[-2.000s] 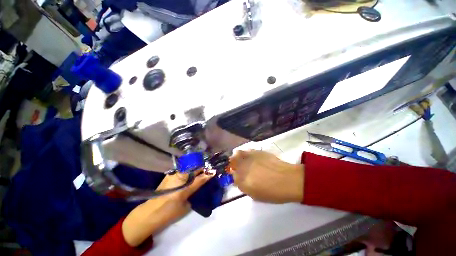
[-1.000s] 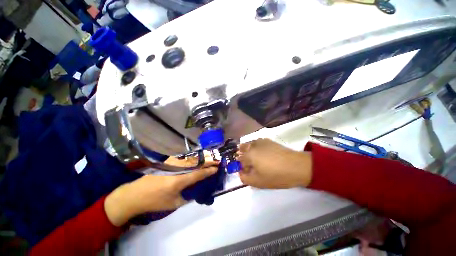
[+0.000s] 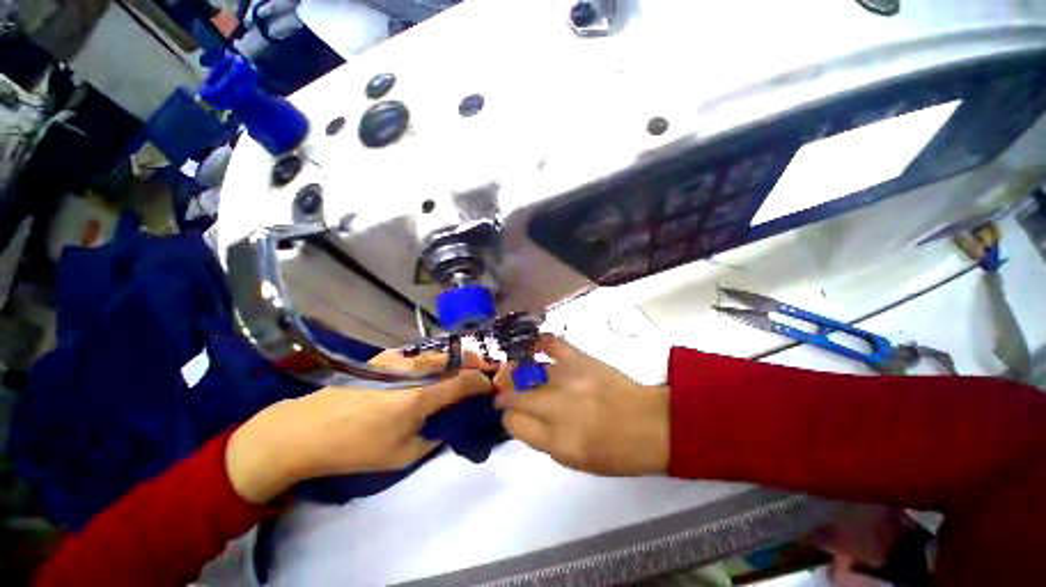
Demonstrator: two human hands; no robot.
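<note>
A small dark navy garment edge (image 3: 468,424) lies under the left end of the white sewing machine (image 3: 551,126). My left hand (image 3: 344,430) pinches it from the left, fingertips partly behind the curved metal guard (image 3: 273,310). My right hand (image 3: 591,413) is at its right side, fingers bent against the cloth beside the small blue knob (image 3: 529,376). The blue tension dial (image 3: 466,306) is just above the fingertips. The needle and the exact fingertip contact are hidden. The navy garment body (image 3: 126,378), with a small white label (image 3: 196,368), hangs at the left.
Blue-handled snips (image 3: 820,330) lie right of my right hand, beside a cloth strap (image 3: 1009,327). A measuring scale (image 3: 642,550) runs along the table's front edge. The black control panel (image 3: 688,212) is on the machine's front. A tall blue knob (image 3: 258,106) stands at its top left.
My right hand has moved slightly left and down, closer to my left fingertips. The navy edge between the hands looks more bunched. The view has shifted slightly.
</note>
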